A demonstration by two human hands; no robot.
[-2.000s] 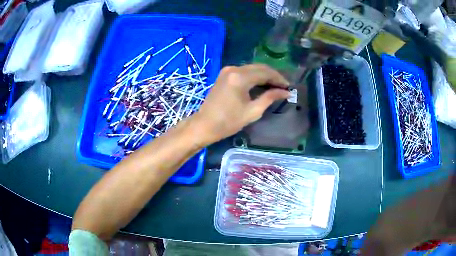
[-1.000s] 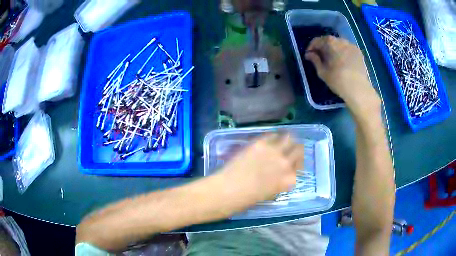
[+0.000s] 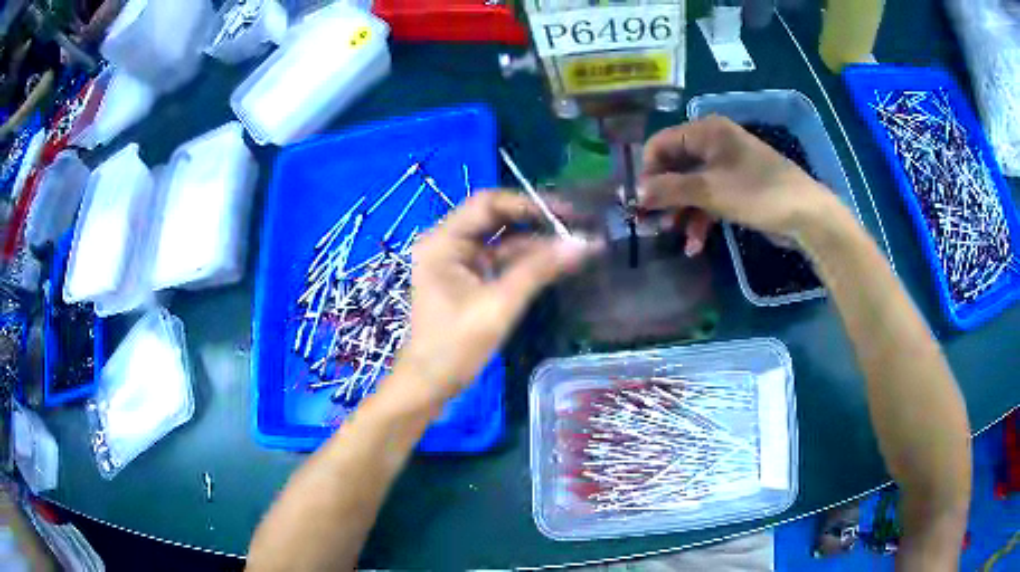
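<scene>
My left hand (image 3: 481, 279) is left of the press base, pinching a thin white rod (image 3: 537, 196) that slants up and left from the fingertips. My right hand (image 3: 727, 179) has its fingertips at the small silvery fixture (image 3: 634, 229), right under the ram (image 3: 627, 156); whether they hold a black piece cannot be seen. The hand press (image 3: 610, 50) shows its "P6496" plate. The clear rod box (image 3: 778, 441) is nearest me, with red rod ends on its left. The clear black-parts box (image 3: 822, 123) is partly behind my right hand.
A large blue tray (image 3: 268, 346) of loose rods lies left of the press, partly behind my left forearm. A narrower blue tray (image 3: 878, 76) is at far right. Lidded clear boxes (image 3: 201, 207) stand left. A red tray (image 3: 447, 20) and yellow container (image 3: 850, 31) are at the back.
My left hand has moved from the clear rod box up beside the press, now with a rod. My right hand has moved from the black-parts box to the fixture. The camera view has shifted.
</scene>
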